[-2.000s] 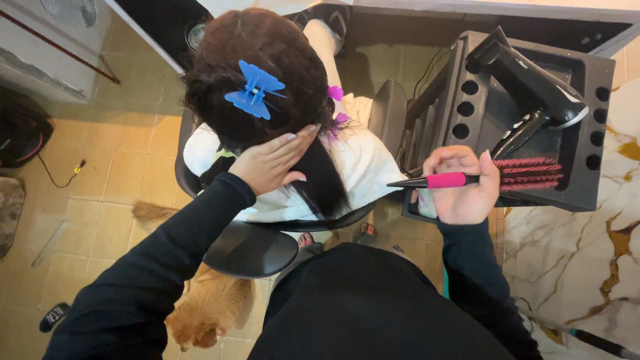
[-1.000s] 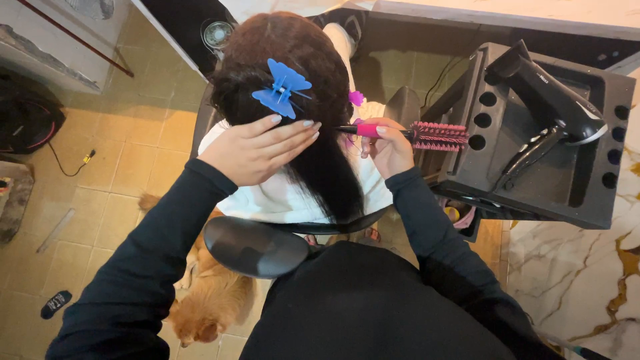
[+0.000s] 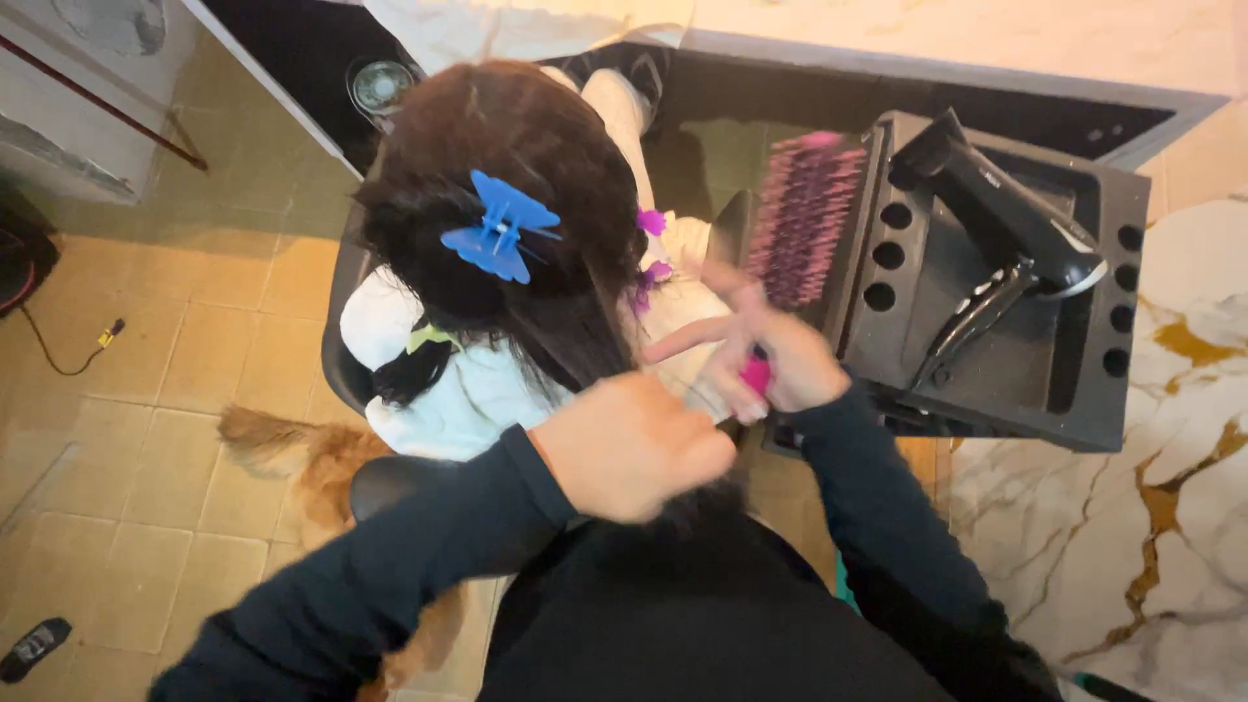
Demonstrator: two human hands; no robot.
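A seated person's dark hair [image 3: 507, 127] carries a blue butterfly hair clip [image 3: 502, 229] at the back of the head. My left hand [image 3: 634, 448] is closed around a lock of the loose hair, drawn out toward me. Just to its right, my right hand [image 3: 780, 356] holds a round hair brush [image 3: 807, 219] by its pink and black handle, bristles pointing up and away from the hair. Some right fingers are extended, blurred by motion. Small purple clips [image 3: 651, 222] show at the right side of the head, and a pale green tie [image 3: 429, 338] at the left.
To the right stands a black trolley [image 3: 1102, 390] with a black hair dryer [image 3: 1014, 214] in its tray. A white towel [image 3: 468, 400] covers the person's shoulders. An orange-furred animal [image 3: 336, 468] lies on the tiled floor at left, near the chair [image 3: 341, 341]. A counter edge crosses the top.
My left hand has moved from flat against the head to closed on the lock, lower and nearer me. The brush, earlier pointing sideways near the hair, now points up beside the trolley.
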